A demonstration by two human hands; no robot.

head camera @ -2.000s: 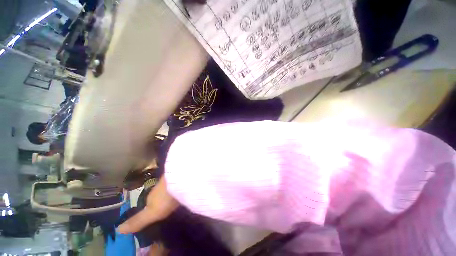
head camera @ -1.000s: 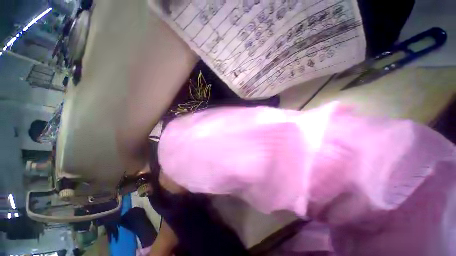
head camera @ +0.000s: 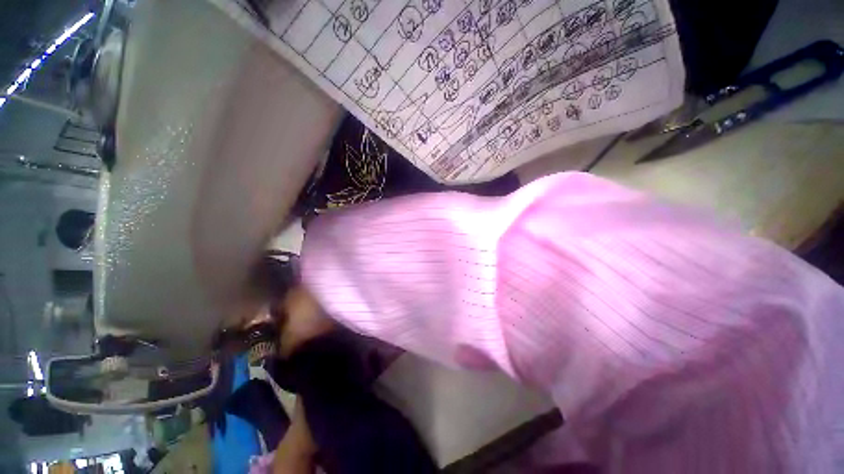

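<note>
The dark garment panel [head camera: 356, 398] lies below the sewing machine's cream-white head [head camera: 213, 185]. Its gold embroidery [head camera: 361, 171] shows between the machine arm and the pink striped sleeve. My right hand [head camera: 304, 319] comes out of that sleeve and is mostly hidden by the cuff and machine head; its fingers are not visible. My left hand [head camera: 296, 444] is at the bottom edge, partly cut off, beside the dark cloth; its fingers cannot be made out. The needle area is hidden. The ridged metal dial [head camera: 262, 350] is beside my right hand.
A marked paper sheet [head camera: 518, 83] hangs over the machine arm. Dark thread snips [head camera: 750, 102] lie to its right. The curved white guard [head camera: 130, 405] juts out at lower left. A blue surface [head camera: 231, 444] shows below. A person's dark-haired head [head camera: 74, 229] is in the background.
My right hand has drawn from the lower left to beside the machine head, and its extended finger no longer shows. The view has shifted slightly, with the machine head further left in the picture.
</note>
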